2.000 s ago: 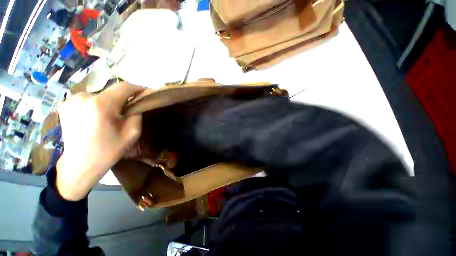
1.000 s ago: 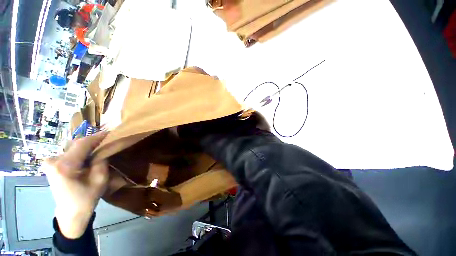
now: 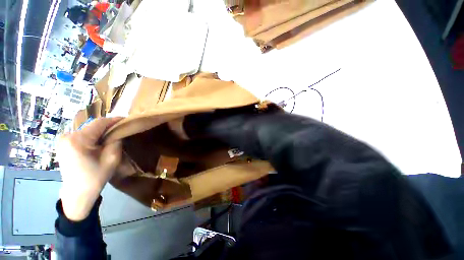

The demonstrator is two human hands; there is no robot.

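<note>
A brown bag (image 3: 224, 179) is held with its mouth open towards me, showing a dark brown lining, an orange-brown leather tab (image 3: 167, 165) and a small white label (image 3: 235, 152). My left hand (image 3: 96, 157) grips the bag's rim at its left end. My right arm reaches into the bag; part of my right hand (image 3: 178, 127) shows at the upper inner wall, its fingers hidden. Gold-coloured metal fittings (image 3: 158, 202) are at the bag's corners. The thread snips' cord (image 3: 322, 101) lies looped on the white table (image 3: 386, 101), partly behind my sleeve.
A stack of brown bags (image 3: 295, 23) is at the table's far side. Pale pieces (image 3: 163, 40) are heaped beyond the bag, with more brown pieces (image 3: 147, 94) at left. A grey panel (image 3: 35, 205) is at lower left. A person in orange (image 3: 95, 25) is in the background.
The bag's mouth has turned to show more of its inside, and the label has come into view. My right hand has shifted inside it. My left hand keeps its grip on the rim.
</note>
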